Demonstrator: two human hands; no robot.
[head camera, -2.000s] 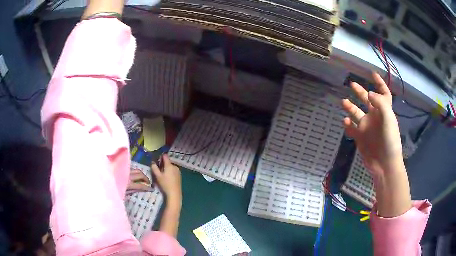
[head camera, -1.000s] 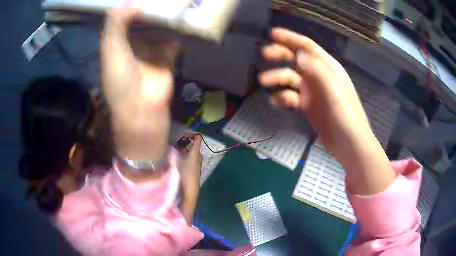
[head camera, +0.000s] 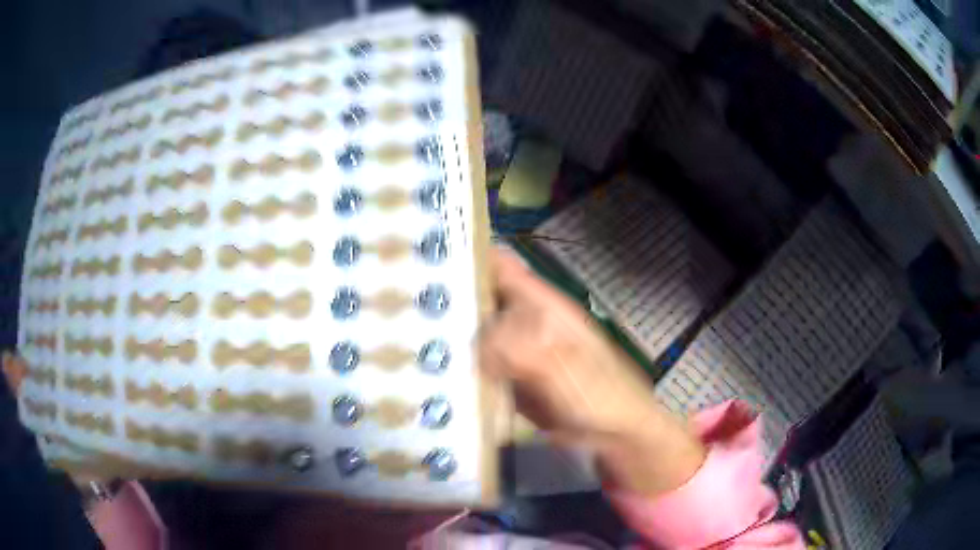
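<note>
A white foam tray (head camera: 269, 258) with rows of dumbbell-shaped cutouts fills the left half of the view, raised and tilted towards me. Its right-hand column holds round-ended silvery parts (head camera: 389, 304), and one more disc sits low beside it. The other cutouts show tan. A brown edge shows at its right and bottom sides. My right hand (head camera: 537, 360) grips the tray's right edge, its fingers partly behind it. My left hand (head camera: 13, 371) shows only as fingertips at the tray's left edge, with a pink sleeve below; the rest is hidden.
Filled trays (head camera: 634, 269) lie on the bench, with another pair (head camera: 806, 322) to their right. A brown-edged tray stack (head camera: 860, 75) is on the shelf at upper right. A yellow paper (head camera: 530, 174) lies behind the held tray. Dark hair of a person shows above the tray.
The tray has come down from the upper left to close in front of me. My right hand, empty before, now holds its right edge. The view has turned, and the neighbour is mostly hidden.
</note>
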